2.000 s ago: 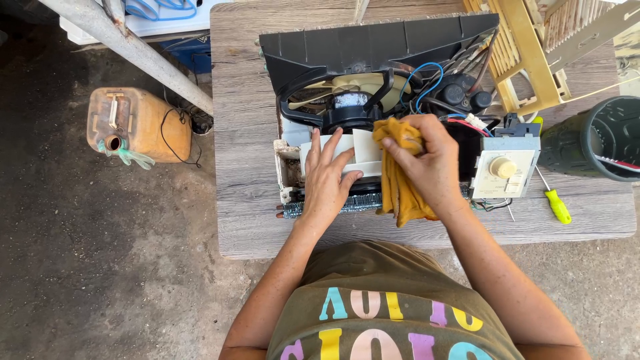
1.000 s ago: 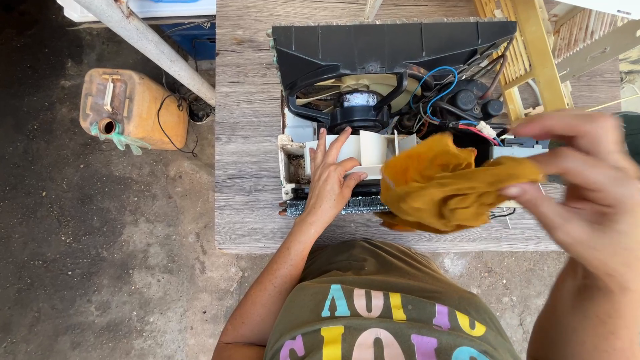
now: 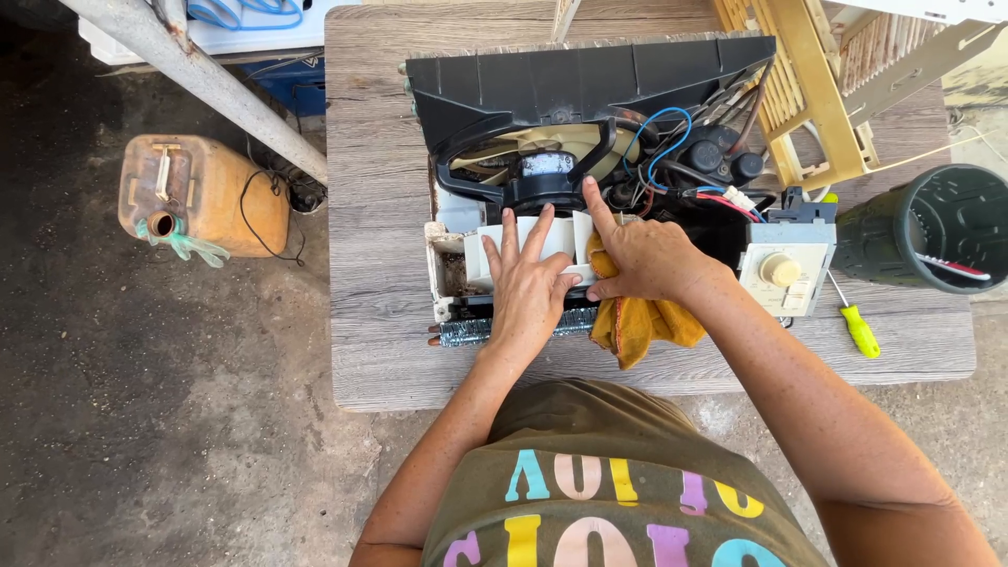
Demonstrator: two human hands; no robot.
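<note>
An opened window air conditioner [image 3: 512, 79] lies on the wood-grain table, its fan motor [image 3: 546, 169], wiring and control panel [image 3: 781, 272] exposed. My left hand [image 3: 526, 287] rests with spread fingers on the white plastic vane piece [image 3: 563, 236] at the front of the unit. Beside it, my right hand [image 3: 654, 256] presses a mustard-yellow cloth [image 3: 646, 323] against that piece's right end, index finger stretched toward the motor. The cloth hangs over the unit's front edge, next to the finned coil [image 3: 472, 332]. What lies under the right palm is hidden.
To the right of the unit are a yellow-handled screwdriver [image 3: 858, 331] and a dark green bucket [image 3: 921, 228] with a red-and-white tool inside. Yellowed grille parts [image 3: 787, 94] stand at the back right. An orange plastic jerrycan [image 3: 205, 197] is on the floor at left, below a metal pole [image 3: 228, 90].
My right hand swung out to the right with the cloth one second ago; now it is back at the white piece, pressing the cloth there. My left hand has stayed on the piece.
</note>
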